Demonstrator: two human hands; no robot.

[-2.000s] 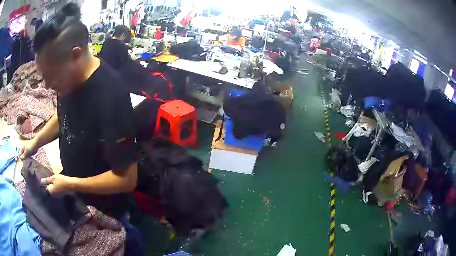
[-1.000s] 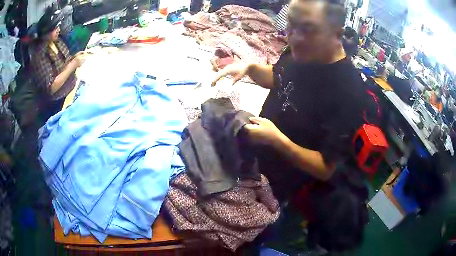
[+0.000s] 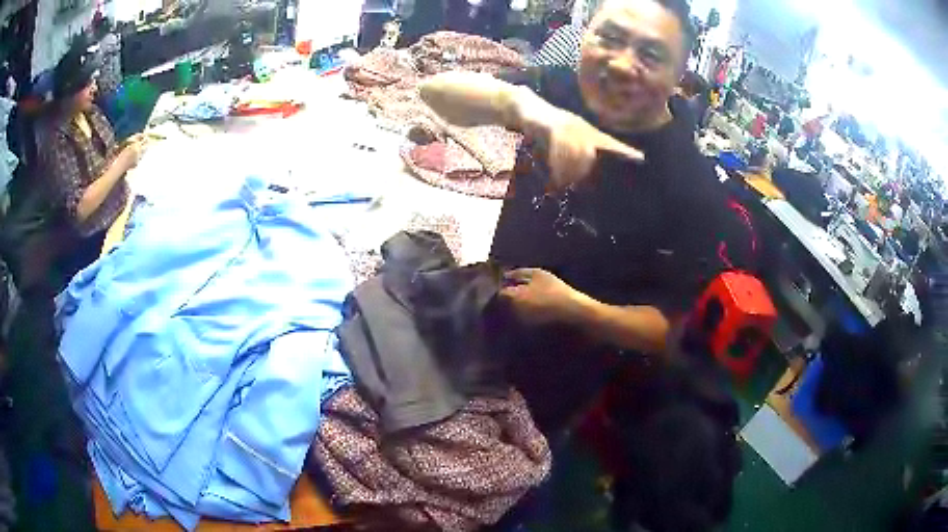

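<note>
Neither of my hands is in the picture. Nearest in front of me, a dark grey-brown garment (image 3: pixel 400 338) lies crumpled over pink-red and white flecked tweed pieces (image 3: pixel 447 462) at the table's near corner. A person in a black T-shirt (image 3: pixel 598 229) stands at its right, with one hand at the garment's right edge and the other raised in front of the chest with a finger extended. Light blue garment pieces (image 3: pixel 208 353) lie in a layered pile to the left of the dark garment.
The pale-topped worktable (image 3: pixel 312 507) has an orange-brown edge. More tweed (image 3: pixel 442 62) is heaped farther along it. Another person in a checked shirt (image 3: pixel 88 161) is at its far left. A red plastic stool (image 3: pixel 735 320) and a white box (image 3: pixel 780 444) stand at the right.
My view has swung left from the aisle to the table. The person in black has raised one hand from above the table to chest height and turned the head toward me.
</note>
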